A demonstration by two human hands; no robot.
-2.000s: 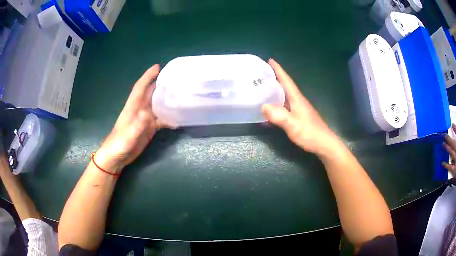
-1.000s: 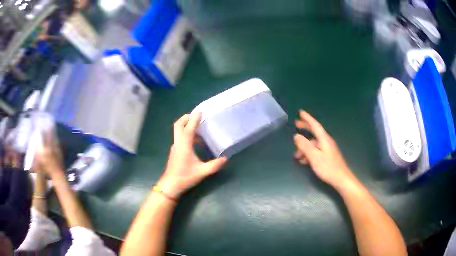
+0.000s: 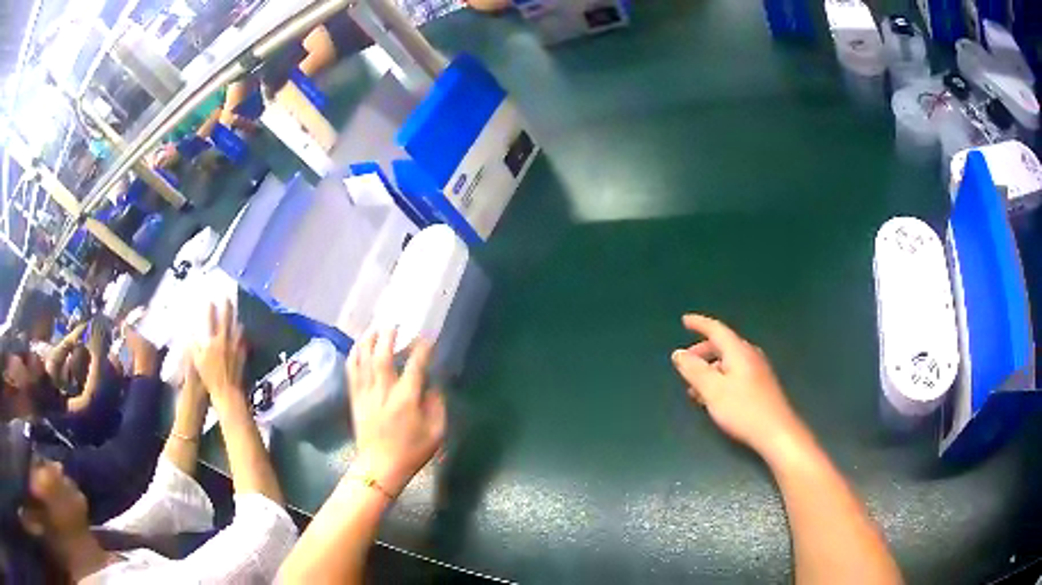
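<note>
A closed unit (image 3: 425, 286) with a white cover on a frosted tub stands at the left of the green bench, beside the open boxes. My left hand (image 3: 394, 411) is at its near end, fingers on or just above the cover; contact is hard to tell. My right hand (image 3: 737, 383) is over the bench, empty, its fingers loosely bent and apart. Another closed unit (image 3: 914, 303) stands at the right, next to an open blue-flapped retail box (image 3: 992, 297).
Open retail boxes (image 3: 486, 171) stand at the left back. An open tub (image 3: 306, 383) with wires lies at the left edge. Several tubs and covers (image 3: 943, 109) cluster at the far right. Another worker's hands (image 3: 217, 349) are at the left, below metal rails.
The unit, held in both hands and then by my left hand, has moved left beside the boxes. My right hand has let go of it. The view has turned left.
</note>
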